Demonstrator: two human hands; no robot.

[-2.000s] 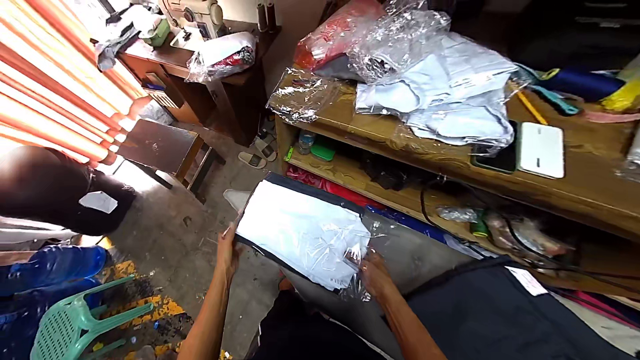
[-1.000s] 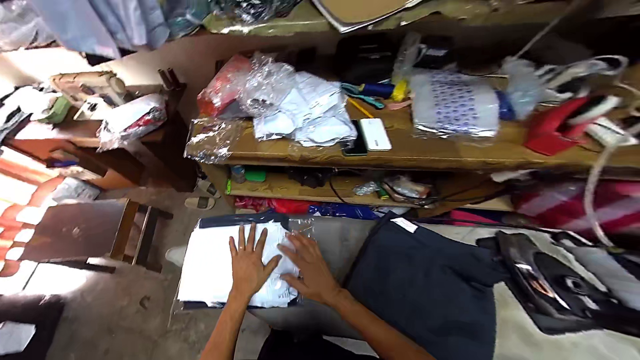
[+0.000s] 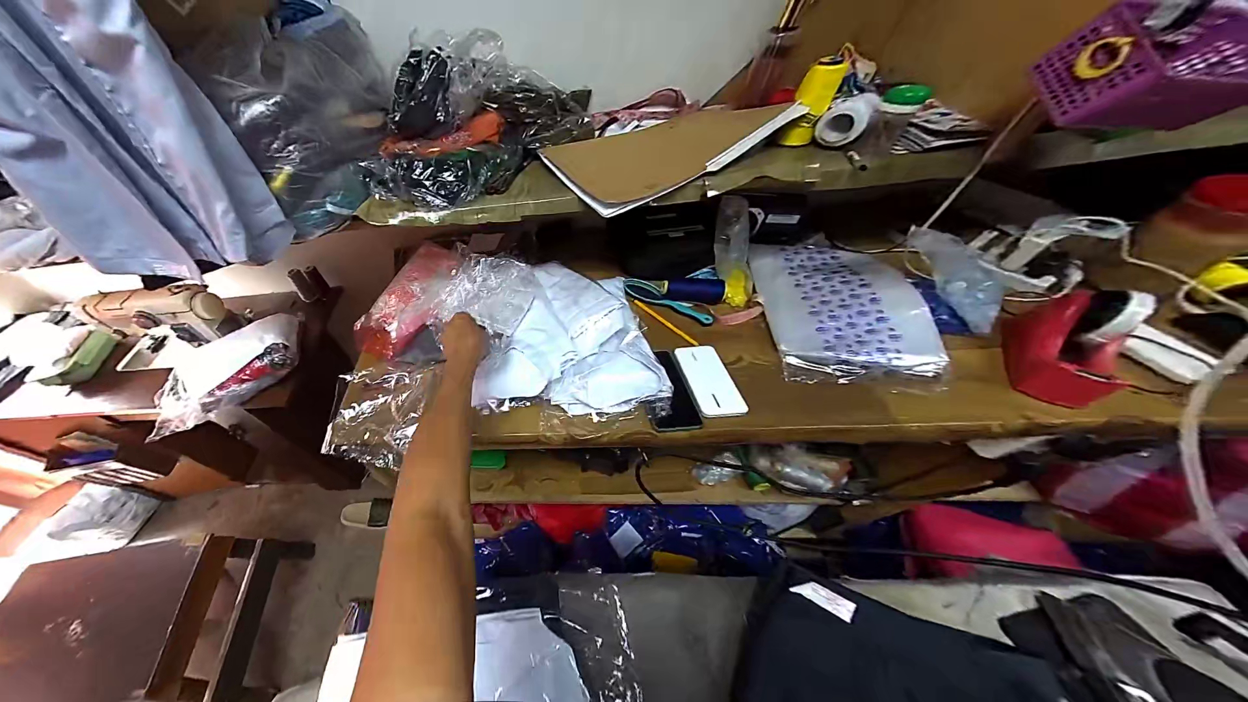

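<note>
My left hand [image 3: 463, 336], its fingers curled and partly hidden, is shut on crumpled clear plastic [image 3: 492, 288] on the wooden shelf. Just left of it lies a red plastic-wrapped bundle [image 3: 405, 302]; to the right are folded white cloth pieces [image 3: 575, 341] with clear wrapping. A loose clear bag [image 3: 375, 419] hangs over the shelf edge beside my forearm. Below, the packed pale garment [image 3: 526, 658] lies partly behind that forearm, with clear film and dark cloth around it. My right hand is out of view.
On the shelf are a dark phone [image 3: 676, 390], a white device [image 3: 712, 380], a yellow pencil [image 3: 665, 323], scissors [image 3: 668, 300] and a stack of printed plastic bags [image 3: 843, 307]. Dark folded cloth [image 3: 887, 643] lies at the lower right. A wooden stool [image 3: 117, 604] stands lower left.
Both hands lay on the packed garment one second ago; now my left hand is up at the shelf's plastic and my right hand has left the view. The view has moved closer to the shelf.
</note>
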